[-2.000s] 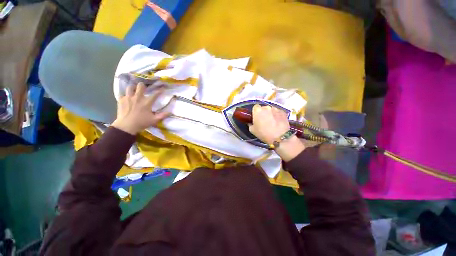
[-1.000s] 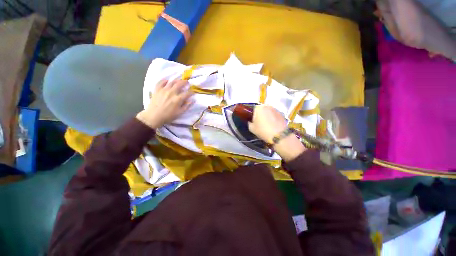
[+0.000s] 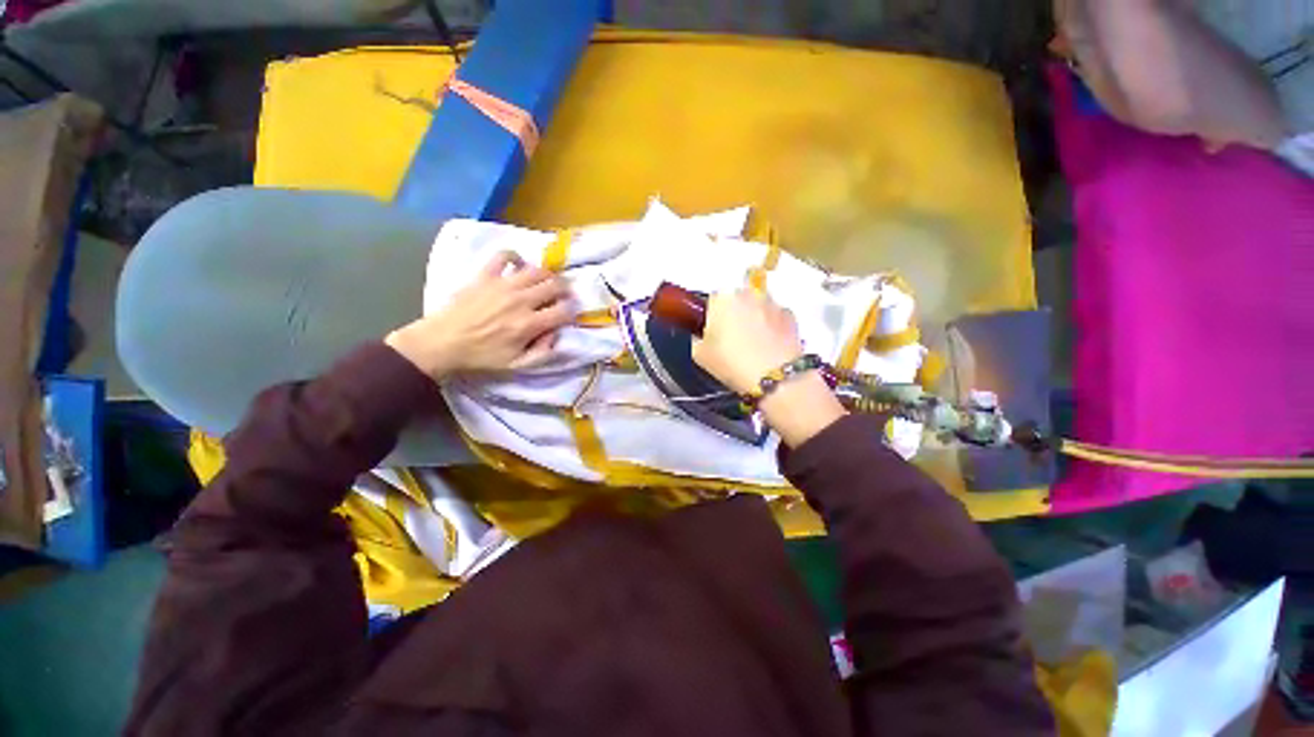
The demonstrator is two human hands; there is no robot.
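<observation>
The garment (image 3: pixel 541 410) lies white side up over the grey padded board (image 3: pixel 274 310), crossed by narrow yellow strips, with yellow and white folds hanging at the wearer's side. My left hand (image 3: pixel 504 314) rests on the garment near the board's rounded end, fingers bent and fingertips on the cloth; whether it pinches cloth is hard to tell. My right hand (image 3: pixel 747 346) is closed around the red-brown handle of the steam iron (image 3: pixel 670 353). The iron sits on the white cloth, its tip pointing up and left. The wrapped hose (image 3: pixel 922 410) runs right from the iron.
A blue bar (image 3: pixel 497 108) with a pinkish band lies across the yellow table cover (image 3: pixel 807 108). A dark grey square rest (image 3: pixel 1004 367) is at the right corner. A magenta-covered table (image 3: pixel 1182 310) stands at right, with another person's arm (image 3: pixel 1174 72) above. A brown-topped table (image 3: pixel 41 245) stands left.
Since the first frame, my left hand and the garment have shifted right along the board. The iron has moved slightly left since the last frame, its tip now near my left fingers. The view has shifted.
</observation>
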